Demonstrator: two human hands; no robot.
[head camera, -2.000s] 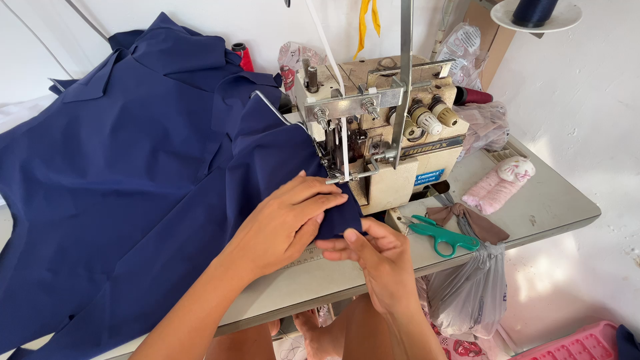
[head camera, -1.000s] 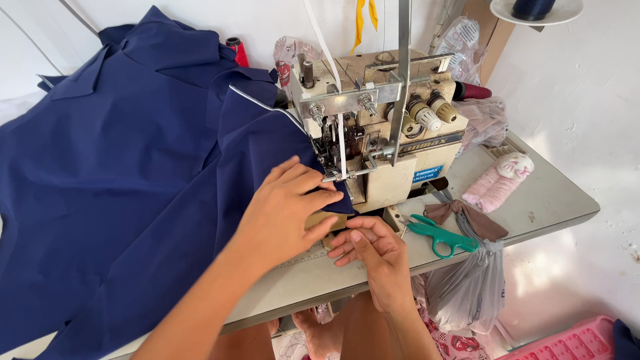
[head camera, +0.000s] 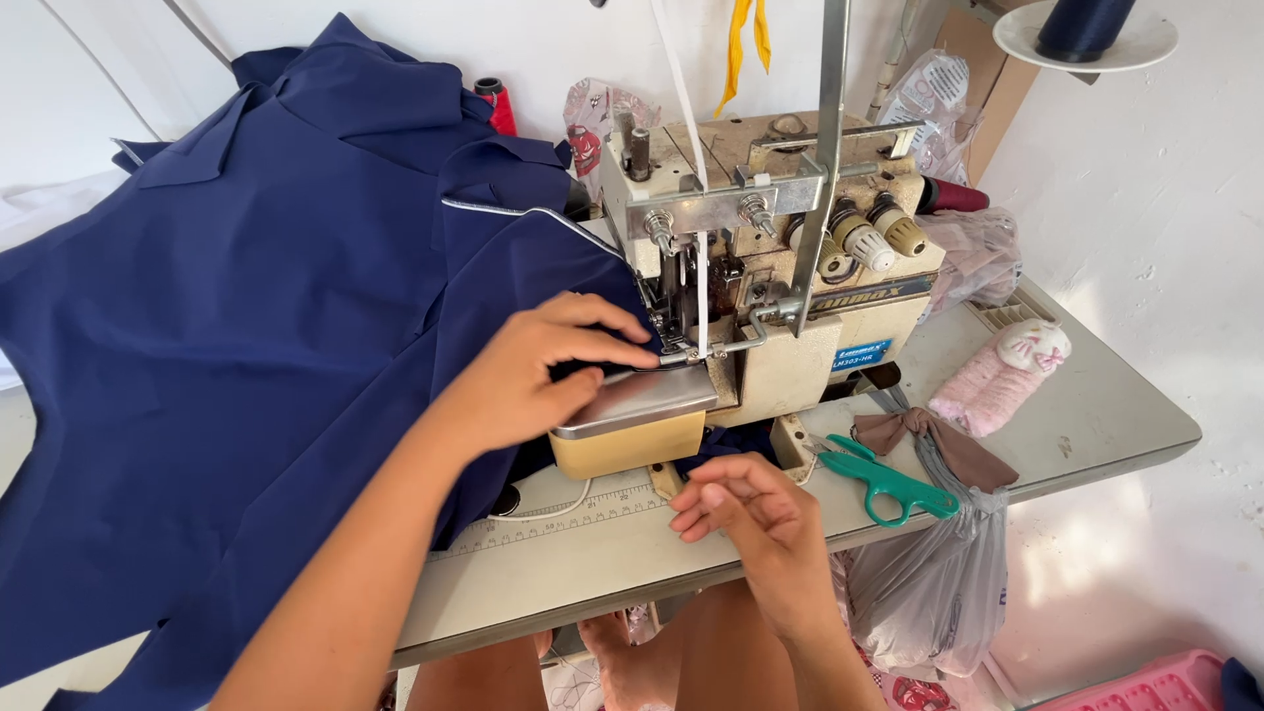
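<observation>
Navy blue fabric (head camera: 247, 296) with a white piping line (head camera: 533, 212) spreads over the left of the table and runs to the needle area of a Lanmax overlock sewing machine (head camera: 780, 247). My left hand (head camera: 538, 375) lies palm down at the fabric's edge beside the presser foot, fingers spread, over the metal work plate (head camera: 642, 400). Whether its fingertips press cloth or plate is partly hidden. A narrow white tape (head camera: 702, 286) hangs down to the guide bar. In front of the machine, my right hand (head camera: 755, 513) is half curled above the table edge, holding nothing.
Green-handled thread snips (head camera: 884, 484) lie right of my right hand. A grey plastic bag (head camera: 928, 583) hangs off the front edge, tied with brown cloth. Behind it rests a pink plush item (head camera: 1002, 375). A red thread cone (head camera: 497, 107) stands behind the fabric, and a navy spool (head camera: 1084, 28) sits upper right.
The fabric's end has moved away from between my hands toward the needle area and left, uncovering the metal plate. My right hand has let go of the fabric and drawn back from it.
</observation>
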